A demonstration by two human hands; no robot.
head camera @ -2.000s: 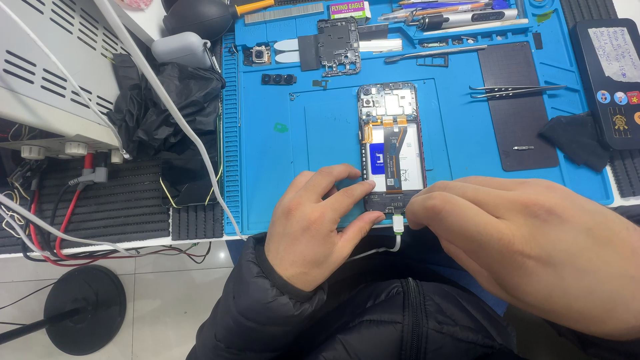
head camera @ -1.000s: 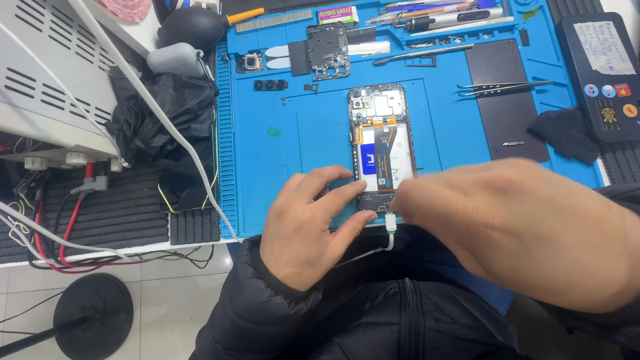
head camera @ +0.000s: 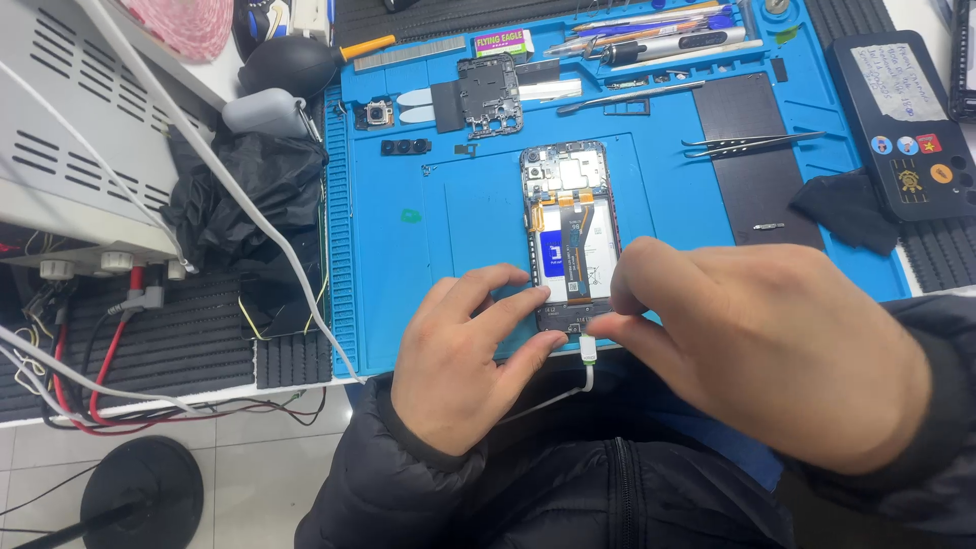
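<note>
An opened smartphone [head camera: 568,236] lies on a blue silicone repair mat [head camera: 473,206], its battery [head camera: 602,252] and flex cable [head camera: 577,255] exposed. A white cable's plug [head camera: 587,349] sits at the phone's bottom edge. My left hand [head camera: 473,351] rests its fingers against the phone's lower left side, thumb at the lower left corner. My right hand [head camera: 762,343] is over the phone's lower right corner, thumb and curled forefinger close by the plug; whether something is between them cannot be told. Above the phone lies a black plastic mid-frame cover [head camera: 489,95].
Steel tweezers [head camera: 751,145] lie across a dark strip at the right. A metal spudger [head camera: 633,97], camera modules [head camera: 406,146] and pens stand beyond the phone. A black air blower [head camera: 290,67] and a bench power unit [head camera: 91,130] are at the left; a white cable crosses there.
My right hand has shifted slightly over the phone's lower right corner. My left hand stays at the phone's lower left side, and the plug remains at the bottom edge.
</note>
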